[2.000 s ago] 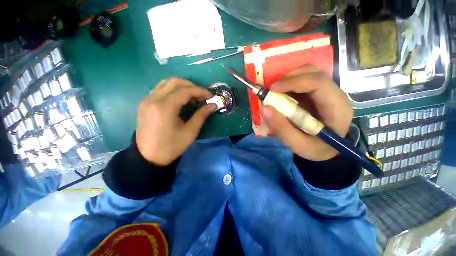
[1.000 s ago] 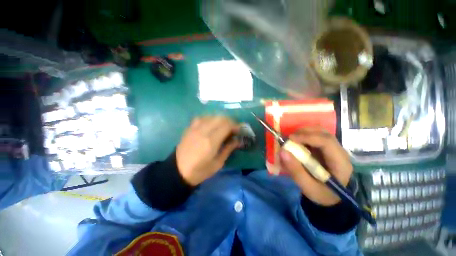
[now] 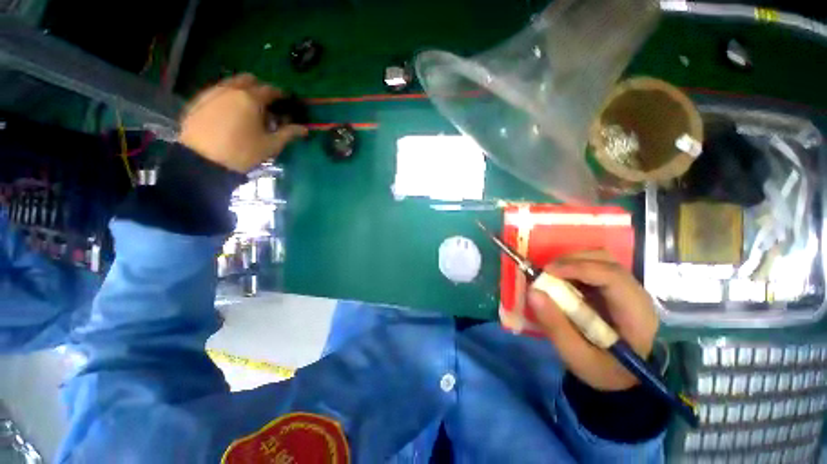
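Note:
My right hand (image 3: 594, 317) holds the soldering iron (image 3: 573, 308) like a pen, its metal tip pointing up and left above the red pad's (image 3: 580, 240) left edge. My left hand (image 3: 238, 122) is far at the upper left, with thumb and fingers around a black round housing (image 3: 287, 111); whether the housing touches the mat is unclear. A pale round disc (image 3: 460, 259) lies on the green mat (image 3: 363, 227) left of the pad. Another black round housing (image 3: 342, 142) lies right of my left hand.
A white sheet (image 3: 442, 168) and thin tweezers (image 3: 462, 207) lie behind the disc. The clear funnel (image 3: 517, 118) and brown round tub (image 3: 646, 131) stand behind the pad. The metal tray (image 3: 662, 304) and right component tray (image 3: 753, 399) are at right. My left arm partly hides the left component tray (image 3: 257, 222).
My left hand has left the spot beside the pad and reached up and left. The housing there is gone and the pale disc shows. My right hand still holds the iron. The view has shifted.

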